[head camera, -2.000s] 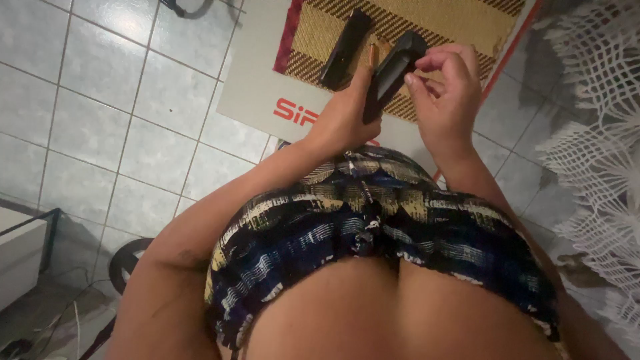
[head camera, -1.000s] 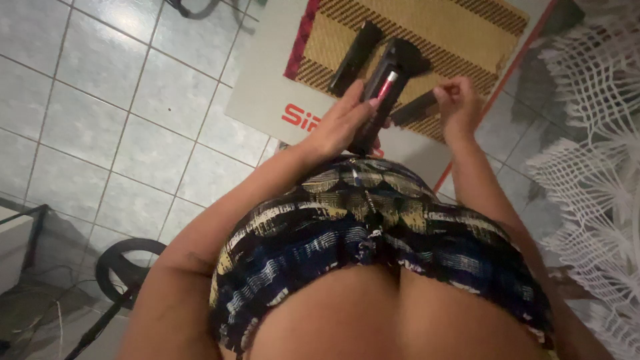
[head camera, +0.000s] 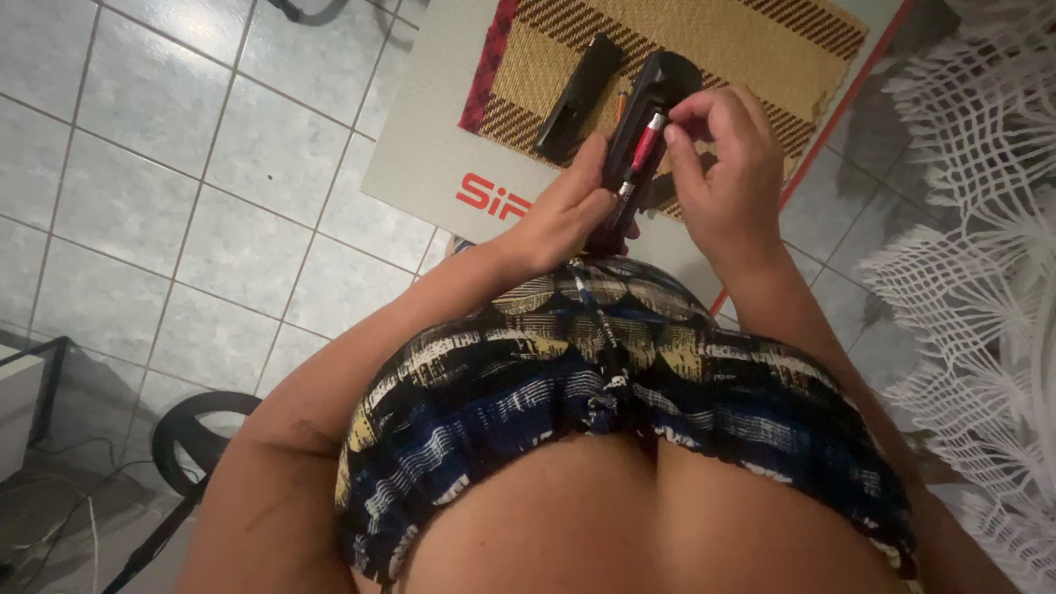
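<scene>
My left hand (head camera: 569, 206) holds a black handheld device (head camera: 631, 107) with its long battery compartment facing up. A red battery (head camera: 646, 147) with a silver end lies in the compartment, and the silver end of what looks like another (head camera: 625, 190) shows lower down. My right hand (head camera: 730, 157) is beside the red battery's upper end, thumb and index fingertip slightly apart, with nothing visible between them. Partly behind that hand, a flat black piece (head camera: 672, 181) lies on the woven mat (head camera: 569, 33). A second black elongated part (head camera: 580, 95) lies on the mat left of the device.
The mat rests on a pale board (head camera: 421, 124) with red lettering and a red edge. A small orange item (head camera: 621, 103) shows between the black parts. White crocheted fabric (head camera: 982, 206) hangs at right. A black ring-shaped object (head camera: 177, 437) and cables are at lower left, near floor tiles.
My right hand has let go of the flat black piece and moved up to the device. The device has turned in my left hand, so that its compartment and red battery show more fully.
</scene>
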